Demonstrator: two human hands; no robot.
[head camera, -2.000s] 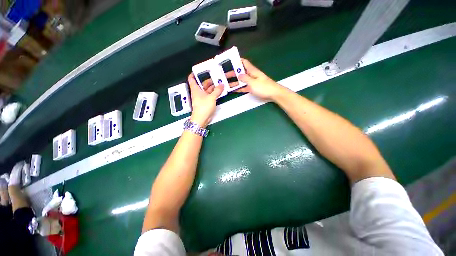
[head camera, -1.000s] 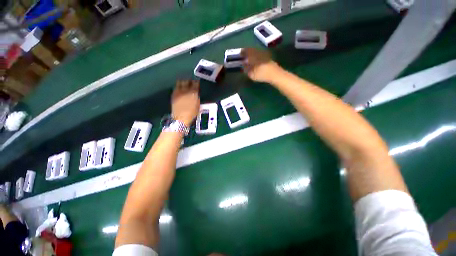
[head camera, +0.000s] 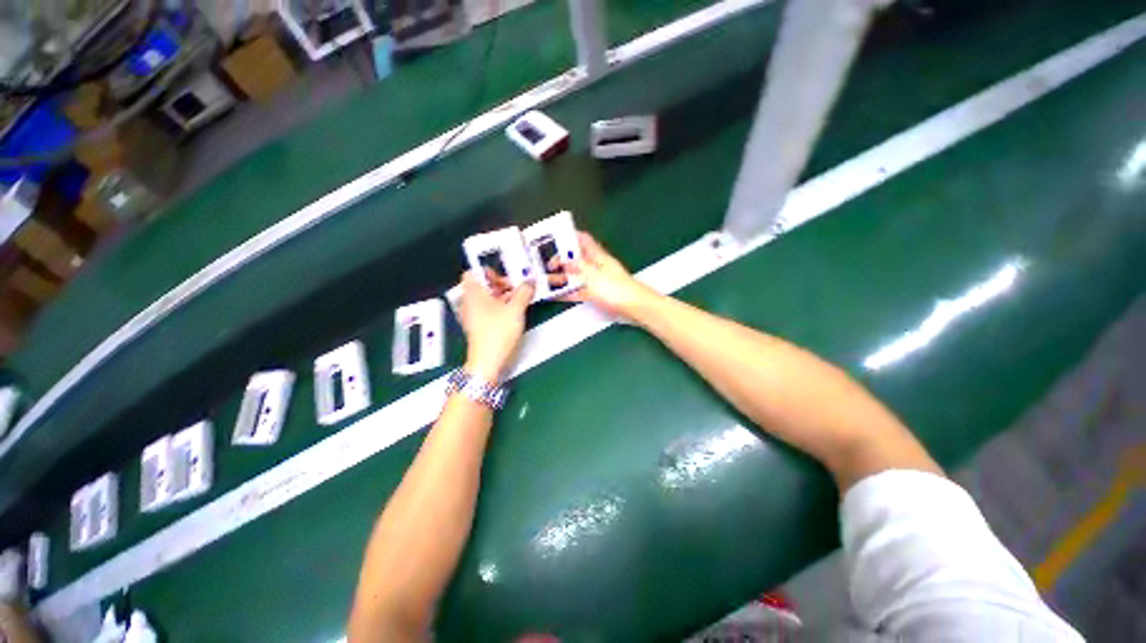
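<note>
My left hand (head camera: 493, 320) holds a white plastic housing (head camera: 478, 249) with a rectangular window. My right hand (head camera: 603, 279) holds a second housing (head camera: 563, 234), side by side with the first and touching or nearly touching it. Both are held above the near side of the green belt, by the white rail. Their windows face me and fingers show through them. To the left, a housing (head camera: 419, 337), another housing (head camera: 341, 383) and a tilted housing (head camera: 264, 407) lie along the rail, with several more beyond.
Two housings lie on the belt's far side, one tilted (head camera: 538, 135) and one flat (head camera: 623, 136). A grey post (head camera: 785, 126) rises from the white rail (head camera: 880, 166) at right. Another person's hand (head camera: 15, 622) shows at the lower left edge. Cardboard boxes (head camera: 260, 63) stand beyond the belt.
My hands have come back from the belt and now hold two housings. The two housings that lay near the rail now sit further left in view, in the row.
</note>
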